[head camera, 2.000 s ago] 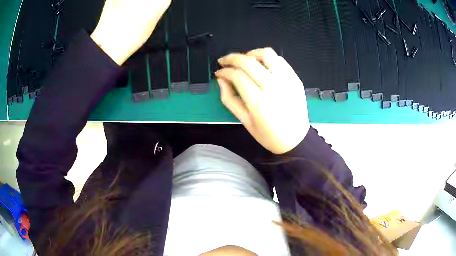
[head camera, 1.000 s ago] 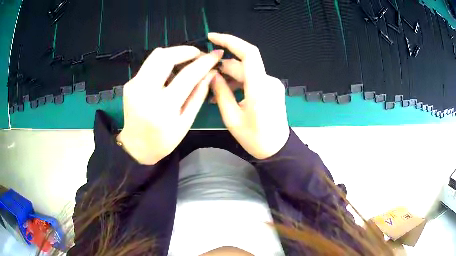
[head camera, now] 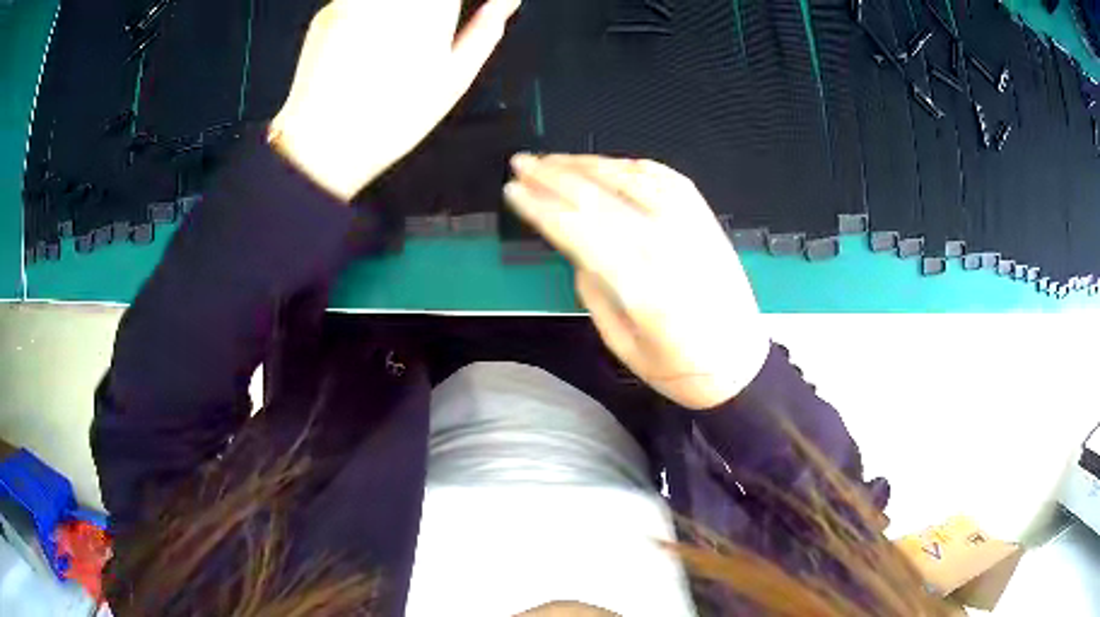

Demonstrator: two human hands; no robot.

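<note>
Black flat ribbon cables (head camera: 700, 90) lie side by side across the bench. Their dark grey end connectors (head camera: 472, 223) form a stepped row near the table's front edge. My left hand (head camera: 380, 90) is over the cables at the upper left, partly cut off by the top edge, fingers apart at the thumb; whether it holds anything is hidden. My right hand (head camera: 651, 265) lies palm down, fingers stretched together, over a cable end at the centre. A grey connector shows by its fingers. What is under its palm is hidden.
Loose slim black clips (head camera: 947, 78) lie scattered on the cables at the right, and more at the left. A green mat (head camera: 458, 275) shows along the front edge. A blue bin (head camera: 36, 488) with a red item stands at lower left, and a cardboard box (head camera: 959, 557) at lower right.
My hands were together at the centre and have moved apart. My left hand has gone up over the cables; my right hand has flattened and moved slightly right.
</note>
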